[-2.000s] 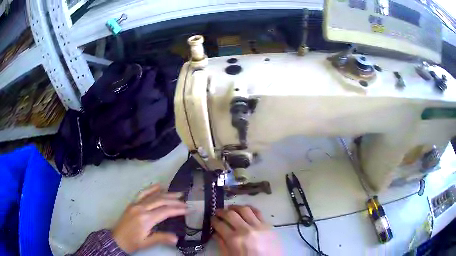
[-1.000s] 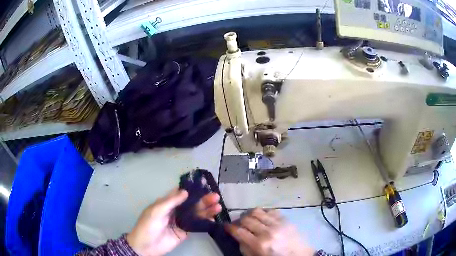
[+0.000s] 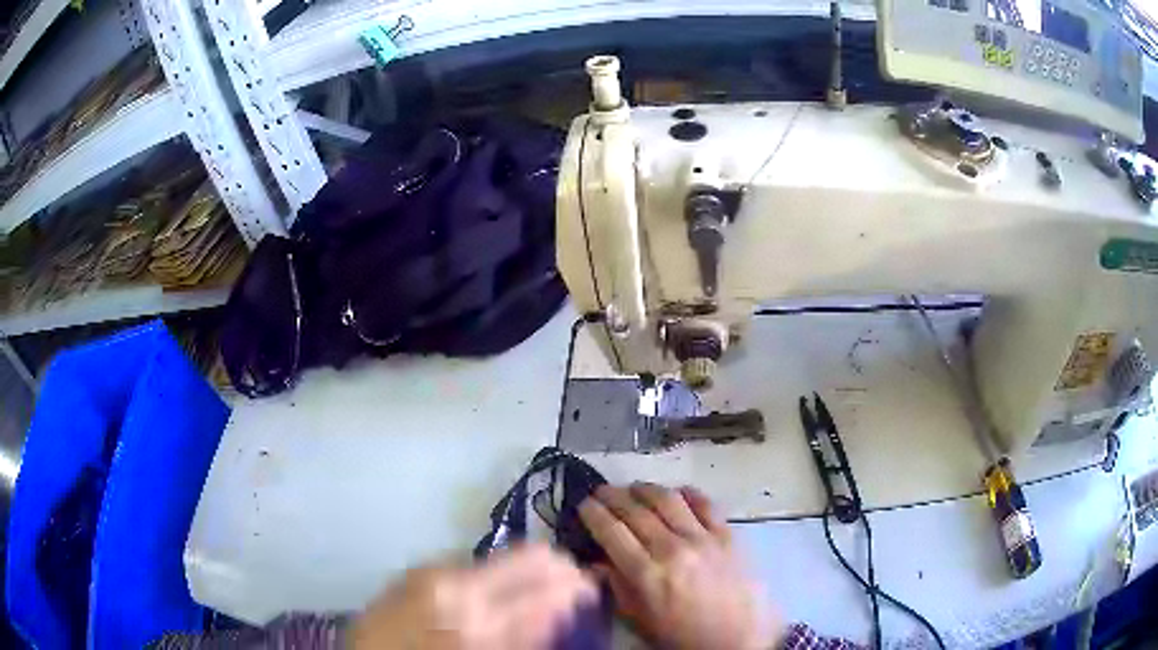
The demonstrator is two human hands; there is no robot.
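Observation:
A dark fabric band (image 3: 578, 489), looped and bunched, lies at the table's front, below and left of the needle plate (image 3: 602, 414). My right hand (image 3: 679, 565) grips the band's right side, fingers over it. My left hand (image 3: 489, 607) is blurred at the bottom edge, at the band's lower end; its fingers and any hold are unclear. The presser foot (image 3: 650, 396) of the cream sewing machine (image 3: 813, 191) has no fabric under it.
Black thread snips (image 3: 829, 457) with a cord and a screwdriver (image 3: 1012, 518) lie right of my hands. A dark workpiece pile (image 3: 432, 241) is behind left. A blue bin (image 3: 159, 489) stands left. A brown metal bar (image 3: 718, 427) sits beside the foot. Shelves (image 3: 114, 159) stand behind.
The band has come out from under the presser foot toward me and been turned over in my hands. It is now lower, and my left hand has moved down and right.

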